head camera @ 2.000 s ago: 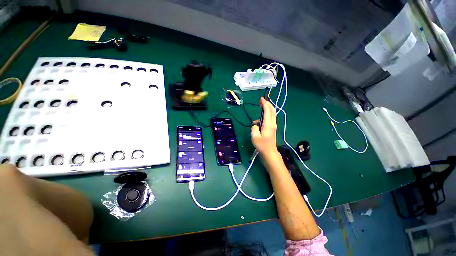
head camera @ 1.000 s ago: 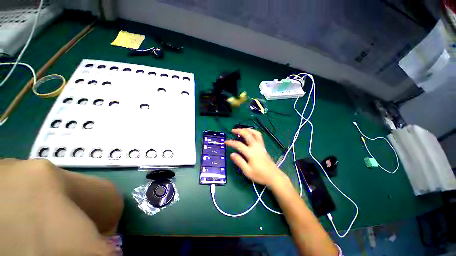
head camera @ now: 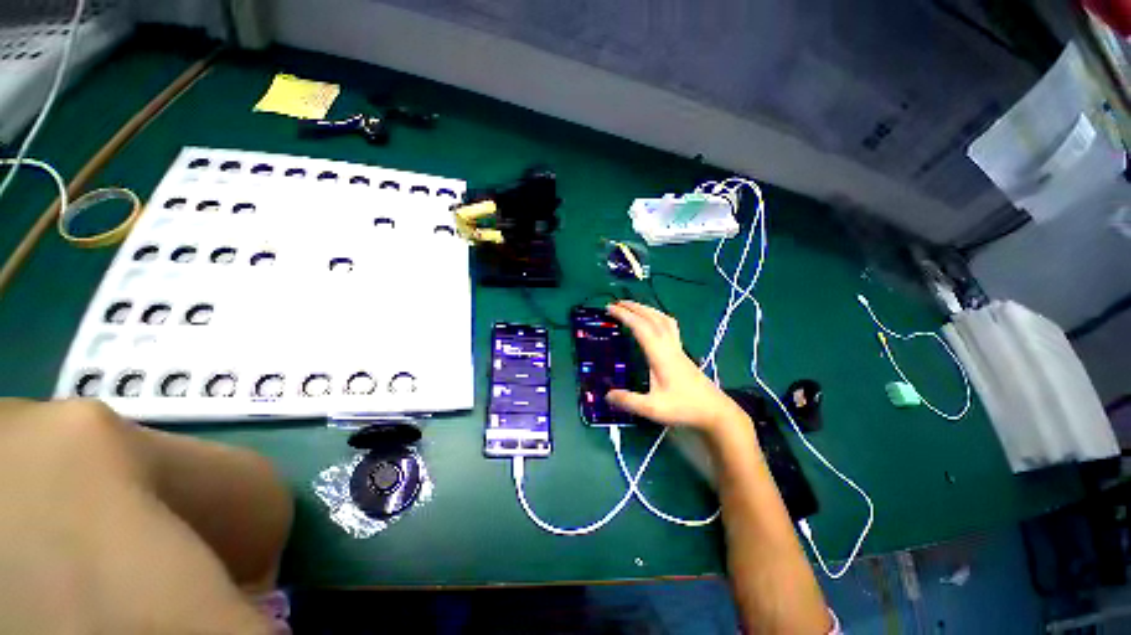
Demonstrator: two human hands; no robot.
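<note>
The phone (head camera: 600, 350) lies on the green bench with a dark list screen and a white cable. My right hand (head camera: 676, 378) lies over its right side, fingers apart, thumb at the lower screen and a finger near the top edge. A second phone (head camera: 518, 391), with a brighter purple list, lies just left of it. My left hand (head camera: 137, 509) is raised close to the camera at the lower left, large and blurred; its fingertips and anything between them cannot be made out. A black fixture with a yellow part (head camera: 521, 236) stands behind the phones.
A white tray (head camera: 298, 298) with dark round pieces spans the left. An open round black case (head camera: 386, 481) lies on crinkled clear plastic in front. A power strip (head camera: 682, 217) stands behind; white cables loop right. A third phone (head camera: 784, 465) lies partly under my right forearm. A tape roll lies far left.
My right hand came down from behind the phones, where it held a thin dark stick, onto the right phone. The fixture's yellow part has swung towards the tray. The view has shifted.
</note>
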